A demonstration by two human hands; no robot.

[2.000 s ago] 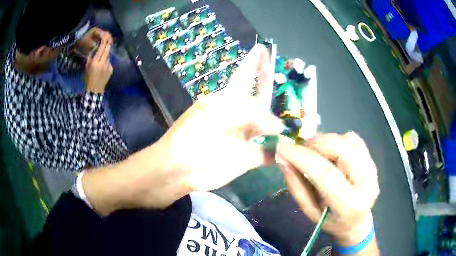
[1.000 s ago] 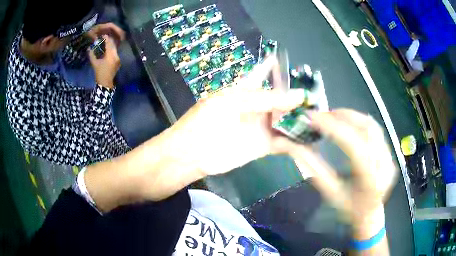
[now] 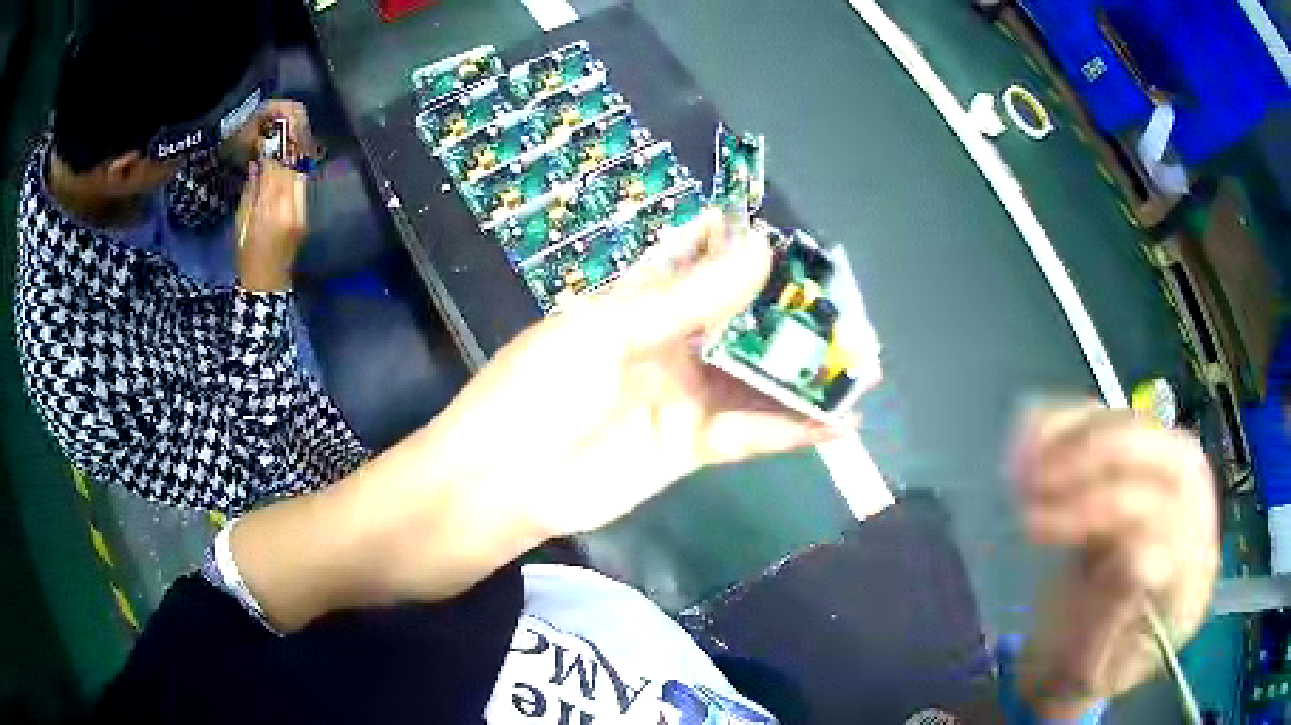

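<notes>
My left hand (image 3: 609,383) holds a green power supply board (image 3: 796,329) in a silver-white frame, with dark and yellow parts facing up. Another small board (image 3: 738,170) stands just beyond my left fingertips; whether they touch is unclear. My right hand (image 3: 1119,517) is blurred, to the right and apart from the held board. It holds a slim pale tool (image 3: 1172,654) that sticks out below the palm. Rows of similar boards (image 3: 574,184) lie on a black mat (image 3: 680,88).
A person in a checked sleeve (image 3: 264,375) works at the left. A white strip (image 3: 855,476) lies on the bench behind the held board. A tape roll (image 3: 1025,111) is at upper right, a yellow roll (image 3: 1154,402) at right. A dark mat (image 3: 871,609) lies nearer me.
My right hand has moved off the board to the right. The held board is now tilted with its parts more in view. The white strip and near mat show more.
</notes>
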